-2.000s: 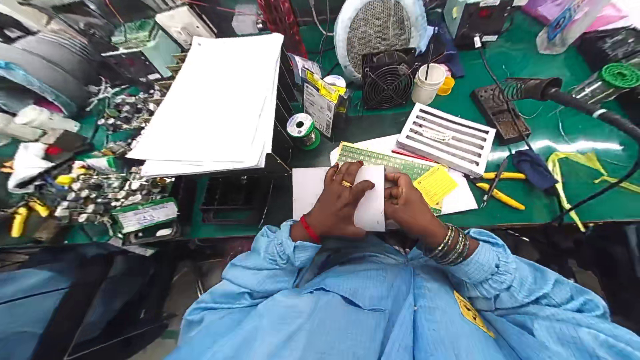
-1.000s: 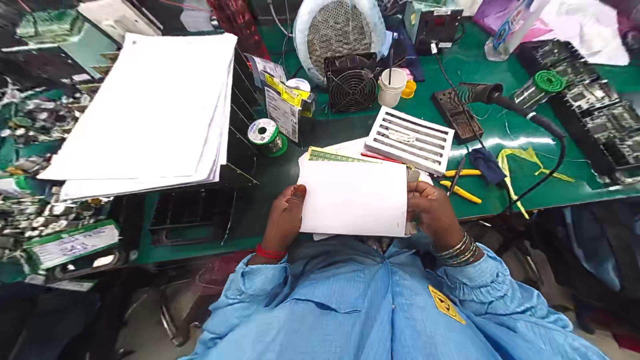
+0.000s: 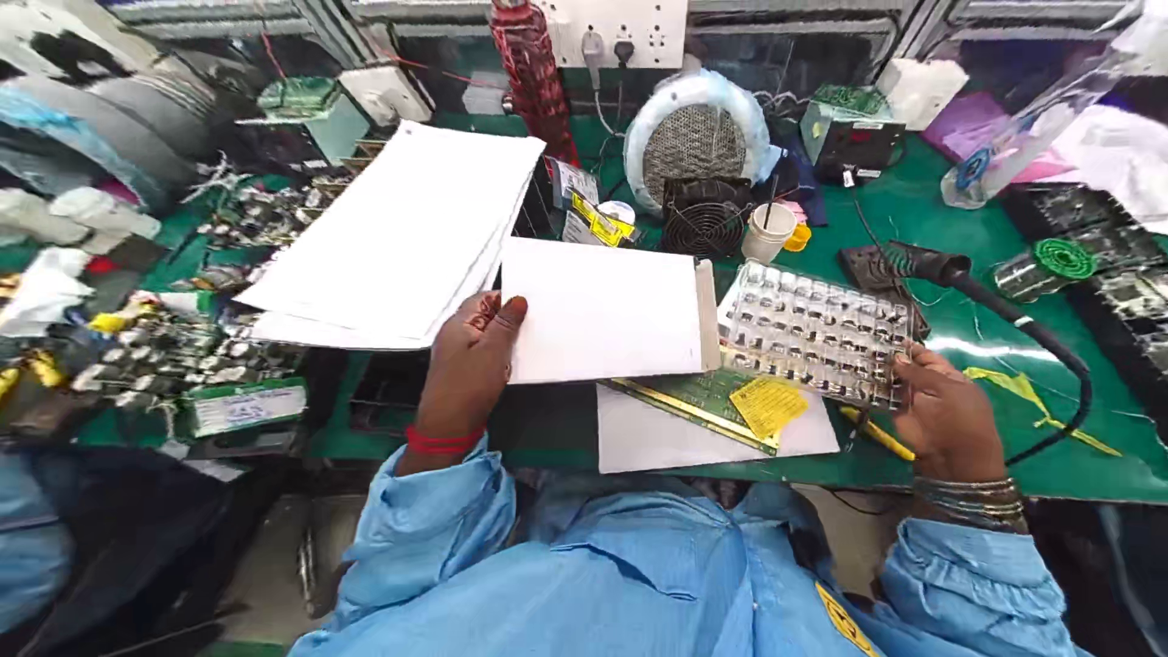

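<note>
My left hand (image 3: 470,370) grips the left edge of a white paper-covered flat piece (image 3: 602,310), its thumb on top; a grey-beige strip runs down the piece's right edge. My right hand (image 3: 954,411) pinches the right edge of a clear plastic tray of small parts in rows (image 3: 812,328). The tray is raised and tilted. Partly under it, a green circuit board (image 3: 693,401) with a yellow label (image 3: 768,406) rests on a white sheet (image 3: 639,443) near the table's front edge.
A stack of white paper (image 3: 401,228) stands left of my left hand. Behind are a black fan (image 3: 705,219), a white cup (image 3: 768,233) and a round mesh-covered unit (image 3: 698,146). A soldering iron's holder and cable (image 3: 931,265) lie right, beside a yellow-handled tool (image 3: 881,436).
My hands have moved apart. The white piece, earlier between both hands, is now in my left hand alone, farther left. My right hand has taken hold of the clear tray.
</note>
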